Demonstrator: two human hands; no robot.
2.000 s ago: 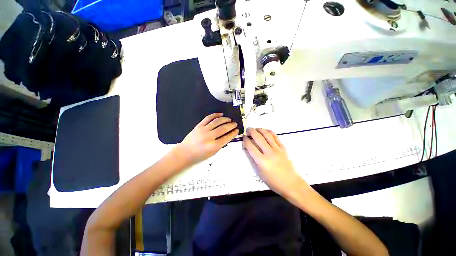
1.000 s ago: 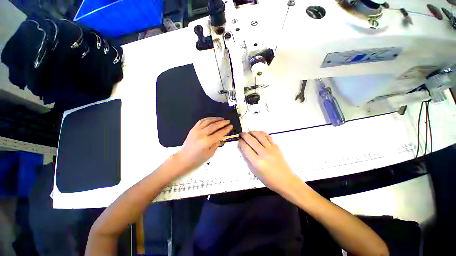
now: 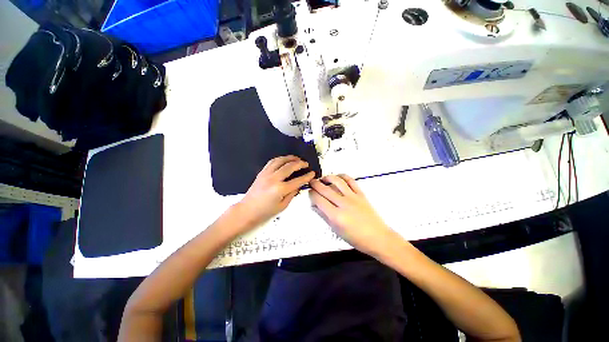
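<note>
A black fabric panel [image 3: 237, 140] with rounded corners lies on the white table, its right part beneath the head of the white sewing machine [image 3: 400, 73]. The presser foot area [image 3: 310, 133] is at the panel's right edge. My left hand [image 3: 277, 184] rests on the panel's lower right part, fingers bent, fingertips near the needle area. My right hand [image 3: 340, 204] is just right of it, its fingertips at the panel's lower right corner and touching or nearly touching my left fingers. The pinched edge is hidden under the fingers.
A stack of black panels [image 3: 123, 194] lies on a white board at the left. A heap of black parts with zips [image 3: 80, 83] is at the back left, a blue crate [image 3: 163, 23] behind. A purple screwdriver [image 3: 441, 140] and a small wrench [image 3: 401, 121] lie under the machine arm.
The view has shifted slightly, so the machine appears further left. My right hand has moved a little left, closer to my left hand. The small light strip seen between the hands earlier is now covered.
</note>
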